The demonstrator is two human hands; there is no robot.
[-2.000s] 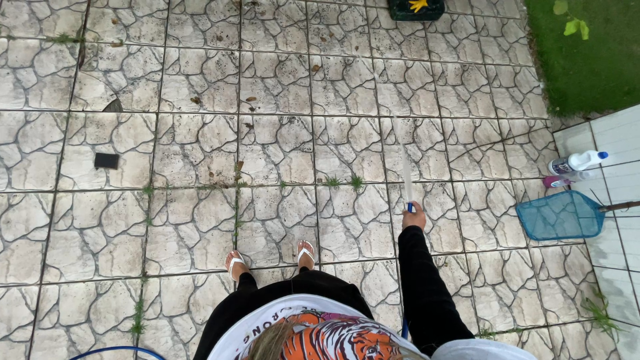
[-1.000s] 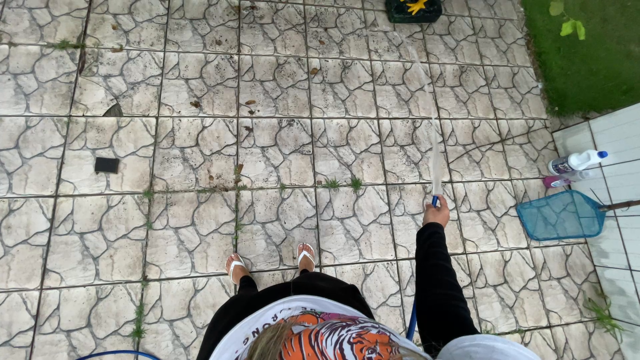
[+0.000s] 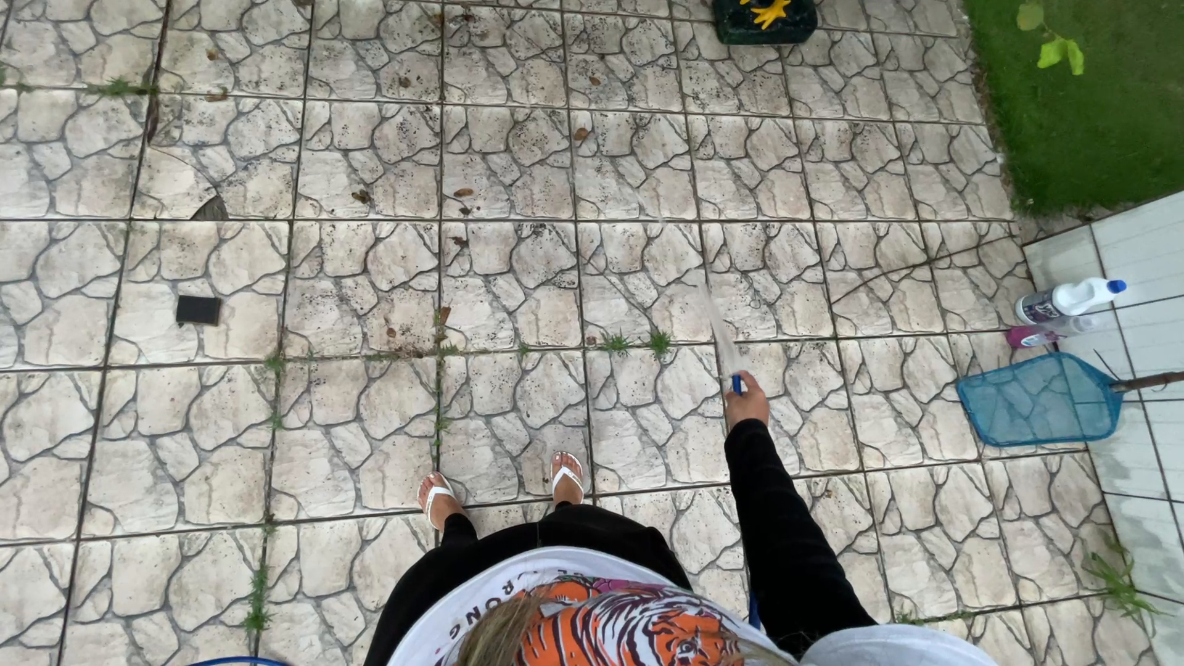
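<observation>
My right hand [image 3: 747, 401] is closed around the blue end of a garden hose [image 3: 737, 383], out in front of me to the right. A thin jet of water [image 3: 719, 324] leaves it, pointing away from me over the stone-patterned floor tiles [image 3: 647, 416]. Part of the blue hose shows beside my black sleeve, and another piece [image 3: 239, 660] at the bottom left edge. My left hand is out of the picture. My feet in white flip-flops [image 3: 566, 474] stand on the tiles.
At the right wall [image 3: 1147, 259] lie a blue pool skimmer net [image 3: 1041, 398], a white bottle with a blue cap [image 3: 1068, 300] and a pink bottle [image 3: 1036, 335]. A dark block with a yellow figure [image 3: 766, 30] is ahead, grass [image 3: 1091, 111] at upper right, a small black square [image 3: 198, 310] at left.
My right hand with the hose moved right, then back left. The water jet now slants forward to the left.
</observation>
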